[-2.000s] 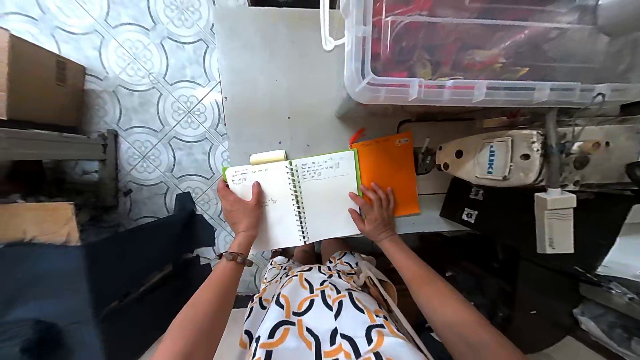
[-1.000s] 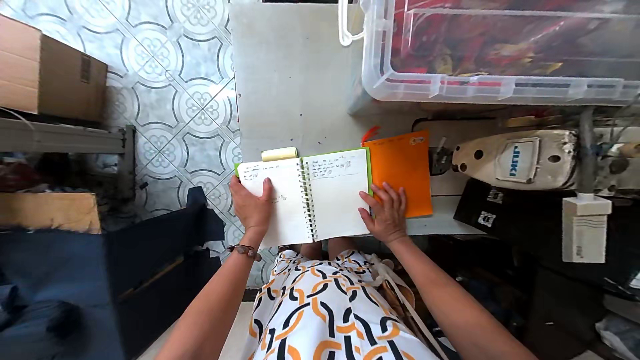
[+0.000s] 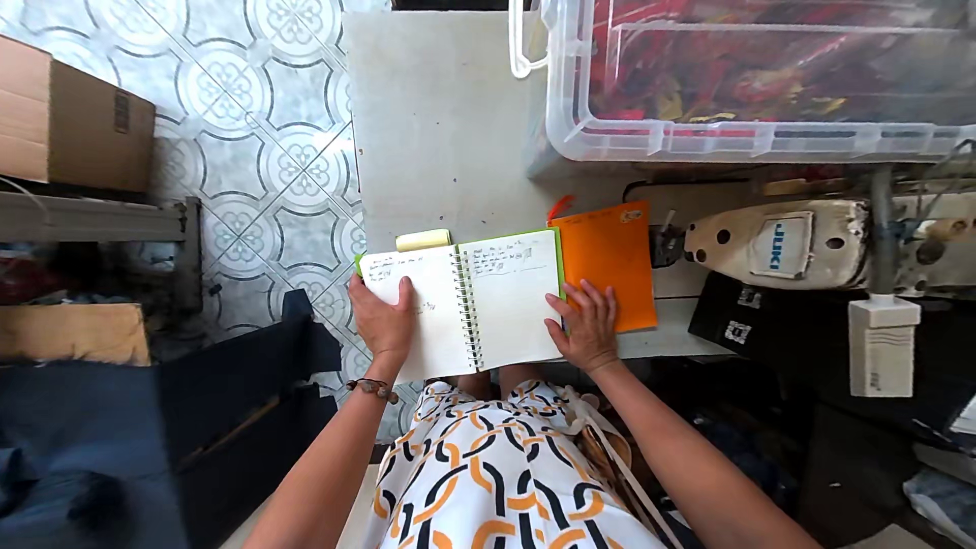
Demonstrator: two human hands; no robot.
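Observation:
A spiral-bound notebook (image 3: 512,320) with handwriting on both pages lies open at the table's near edge. My left hand (image 3: 383,316) grips its left edge, thumb on the page and the other fingers partly hidden beneath. My right hand (image 3: 587,324) rests with spread fingers across the notebook's right edge and an orange folder or book (image 3: 610,263), holding neither in a grasp. Part of the orange item lies under the notebook's right side. A pale yellow pad (image 3: 423,240) touches or nearly touches the notebook's top edge.
A clear plastic bin (image 3: 686,141) with red contents stands on the grey table (image 3: 435,114) at the upper right. Below it is a Juki sewing machine (image 3: 823,244), with a white box-shaped device (image 3: 884,347) on a post. A cardboard box (image 3: 99,122) sits at far left.

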